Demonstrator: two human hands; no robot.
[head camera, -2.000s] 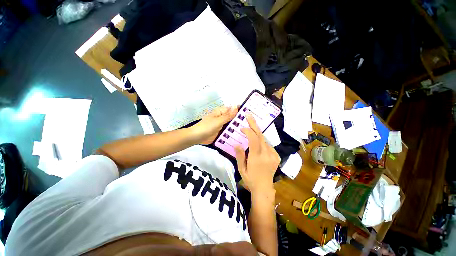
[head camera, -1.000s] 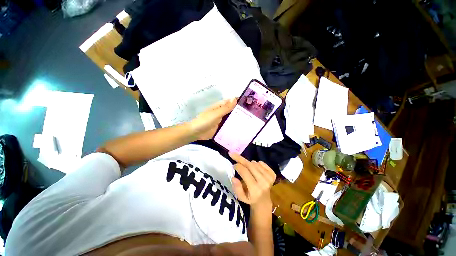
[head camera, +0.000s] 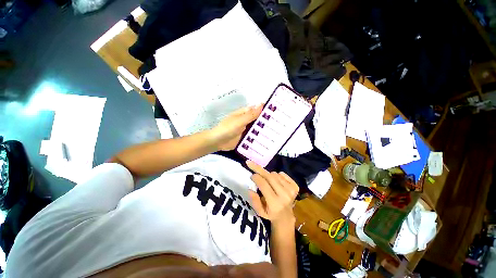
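A smartphone (head camera: 275, 126) with a dark edge and a bright pinkish screen showing a list is held tilted in front of my body. My left hand (head camera: 237, 126) holds it by its left edge. My right hand (head camera: 273, 191) is just below the phone, index finger pointing at its lower edge, other fingers loosely bent; it holds nothing. A large white paper pattern sheet (head camera: 212, 70) lies beyond the phone, partly covered by my left hand.
Dark fabric (head camera: 168, 24) and a grey-brown cloth (head camera: 312, 54) lie behind the paper. On the right are cut pattern pieces (head camera: 330, 117), a blue folder (head camera: 416, 163), a glass jar (head camera: 356, 172), small scissors (head camera: 338, 230) and a green box (head camera: 385, 222). Paper lies on the floor (head camera: 128, 122).
My right hand has moved from over the screen down to below the phone. The screen went from a list to a picture page and back to a list.
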